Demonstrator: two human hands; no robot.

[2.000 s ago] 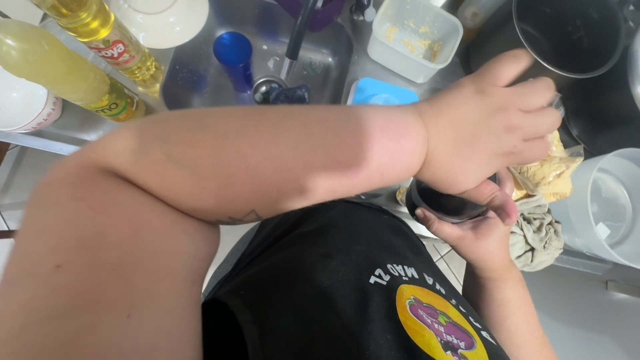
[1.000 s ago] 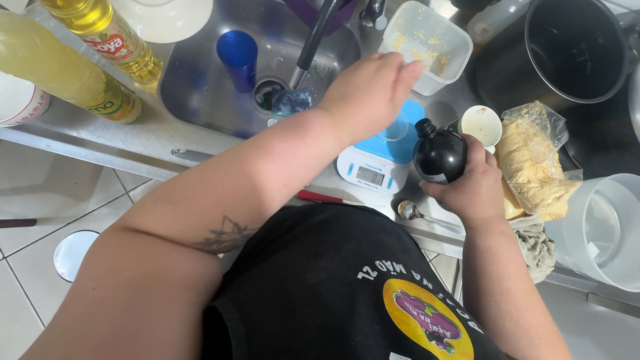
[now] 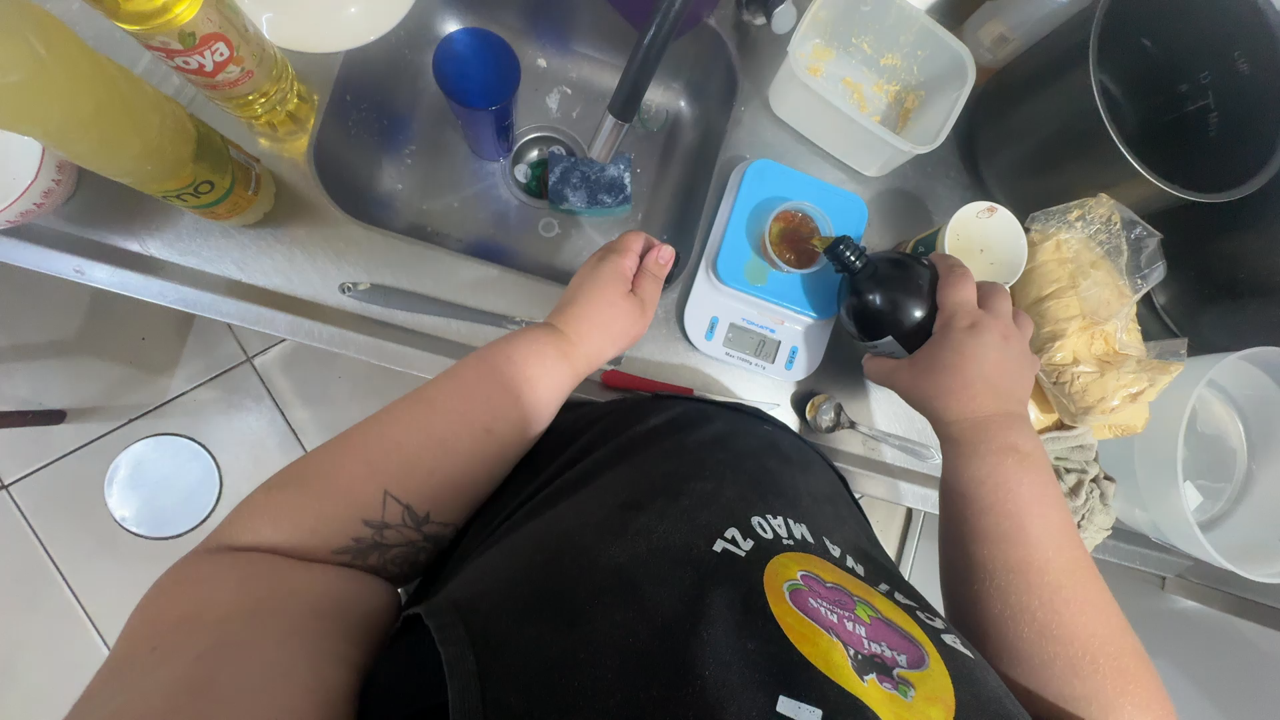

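Note:
My right hand [image 3: 965, 350] grips a dark bottle [image 3: 890, 300], tilted with its neck toward a small clear plastic cup [image 3: 797, 238]. Yellowish liquid shows at the bottle's mouth, and reddish-brown contents lie in the cup. That cup stands on the blue platform of a white digital kitchen scale [image 3: 752, 345]. Left of the scale, over the counter by the sink, my left hand [image 3: 620, 290] is held with curled fingers; whether anything is inside them is hidden. A red-handled knife [image 3: 648, 382] and a metal spoon [image 3: 830, 415] lie near the counter's front edge.
The steel sink [image 3: 400, 150] holds a blue cup [image 3: 478, 90] and a scrubbing sponge [image 3: 590, 183]. Bottles of yellow oil [image 3: 235, 60] stand left. A plastic tub [image 3: 870, 90], a paper cup [image 3: 985, 243], a bag of yellowish food [image 3: 1085, 310], a dark pot [image 3: 1060, 110] and a clear container [image 3: 1220, 450] sit right.
My left hand has left the bottle and moved left toward the sink's front edge. My right hand has brought the bottle to the small cup and tipped it, and liquid now shows at its mouth.

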